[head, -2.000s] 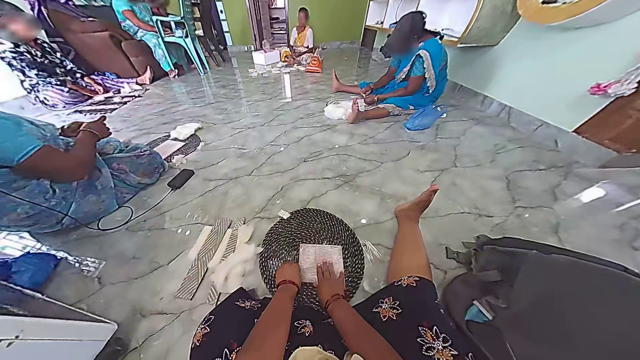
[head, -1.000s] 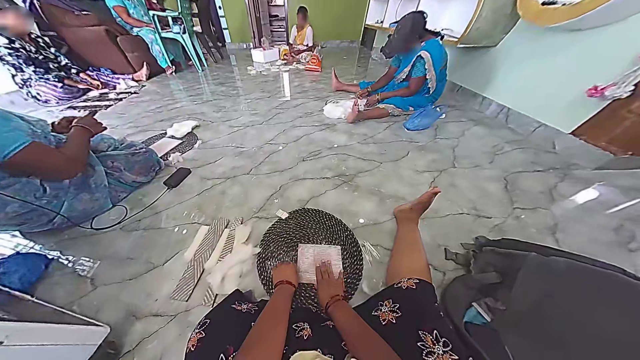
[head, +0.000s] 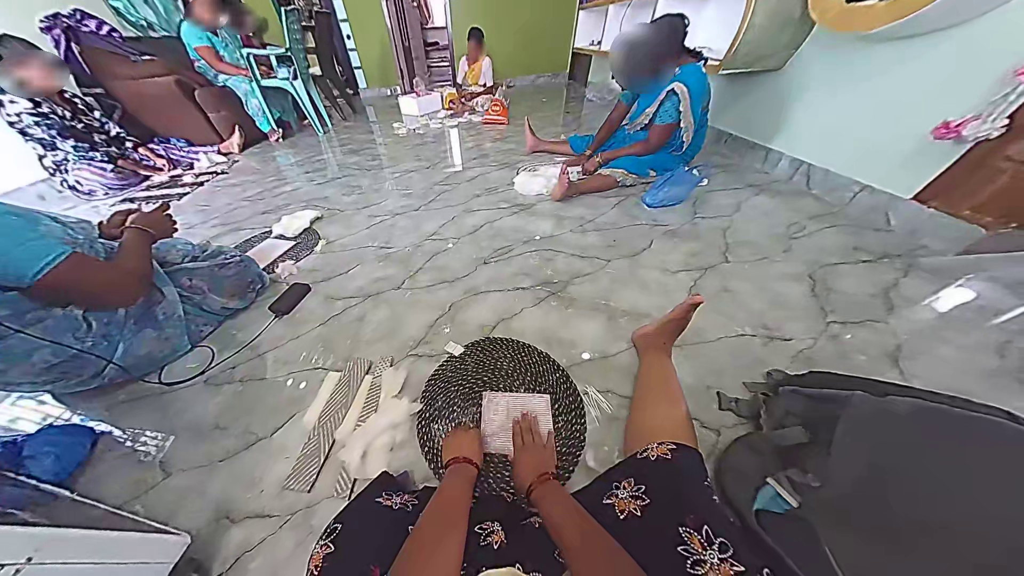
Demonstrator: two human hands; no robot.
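Observation:
A round dark woven mat point(head: 448, 384) lies on the floor before me, with a small pale ribbed square sheet point(head: 504, 406) on its right half. My right hand point(head: 532, 448) rests flat over the sheet's lower right part, fingers pointing away from me. Beside the sheet's lower left edge, my left hand point(head: 462, 448) is bent down on the mat; its fingertips are hidden, so its hold cannot be told. Left of the mat lie striped strips point(head: 330, 424) and a heap of white cotton-like fibre point(head: 380, 436). Several thin white sticks point(head: 596, 402) lie at the mat's right.
A dark grey bag point(head: 904, 472) lies at right. At left are a seated person's knees, a black device point(head: 290, 299) on a cable and a white box point(head: 88, 536). Farther off, a person in blue sits beside white fibre point(head: 536, 179) and a blue plastic bag point(head: 674, 187).

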